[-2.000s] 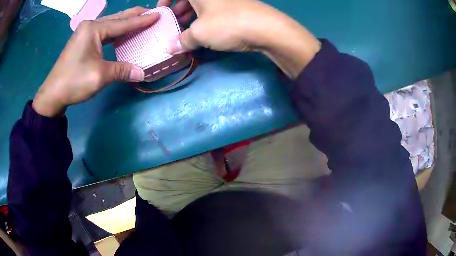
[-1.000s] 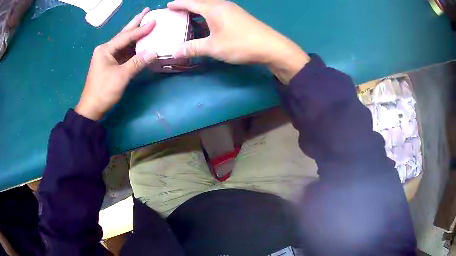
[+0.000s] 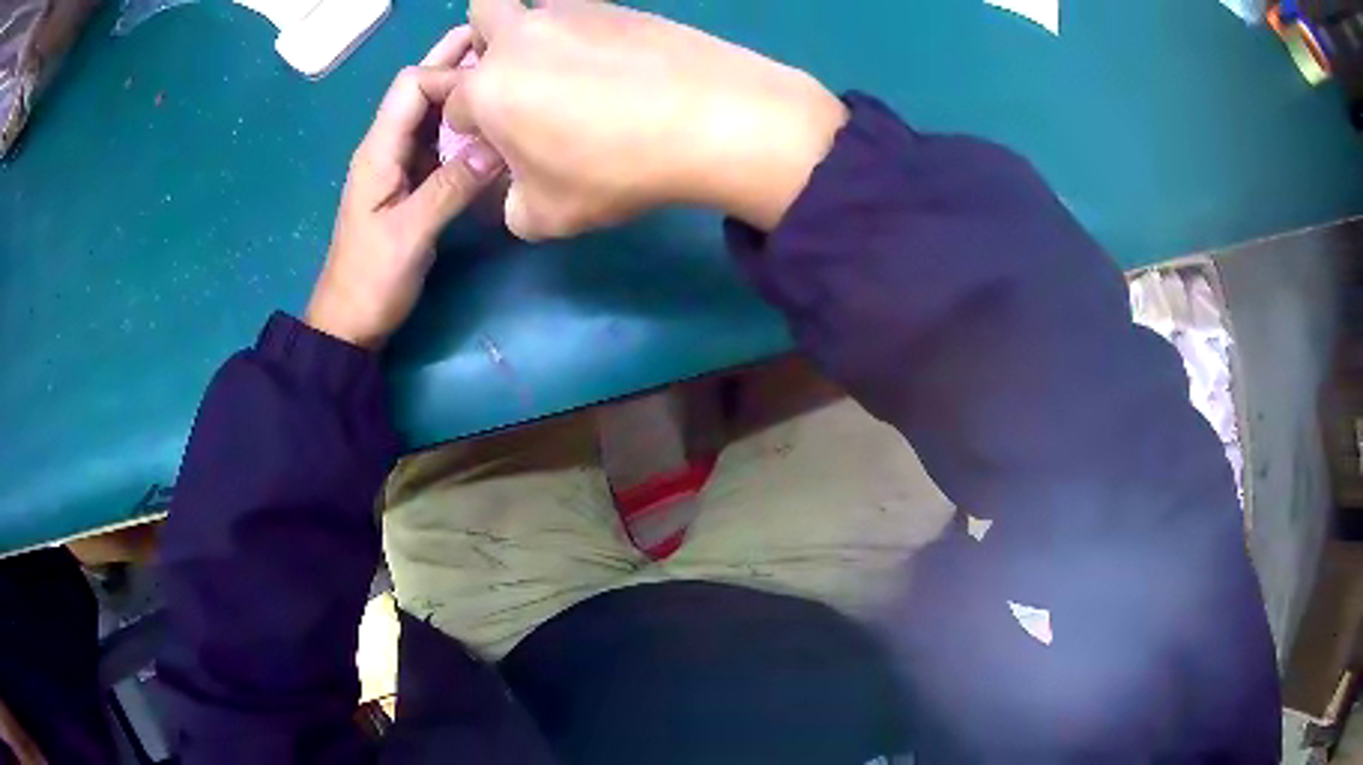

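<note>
A pink speaker (image 3: pixel 453 138) is between my hands near the top centre, over the green mat (image 3: pixel 195 284). Only a small pink part of it shows; my right hand covers the rest. My left hand (image 3: pixel 401 194) holds it from the left, thumb on its near side. My right hand (image 3: pixel 620 120) lies over its right and top side with fingers bent. What the right fingertips touch is hidden.
A pale rounded piece (image 3: pixel 332 33) lies at the top left, with clear plastic near it. A roll with a coloured rim (image 3: pixel 1303 45) is at the top right corner. A carton of pale parts (image 3: pixel 1191 336) stands beside my lap at the right.
The speaker's ribbed face, then its pale face, showed earlier; now my right hand has moved left over it and covers it. The view has shifted slightly.
</note>
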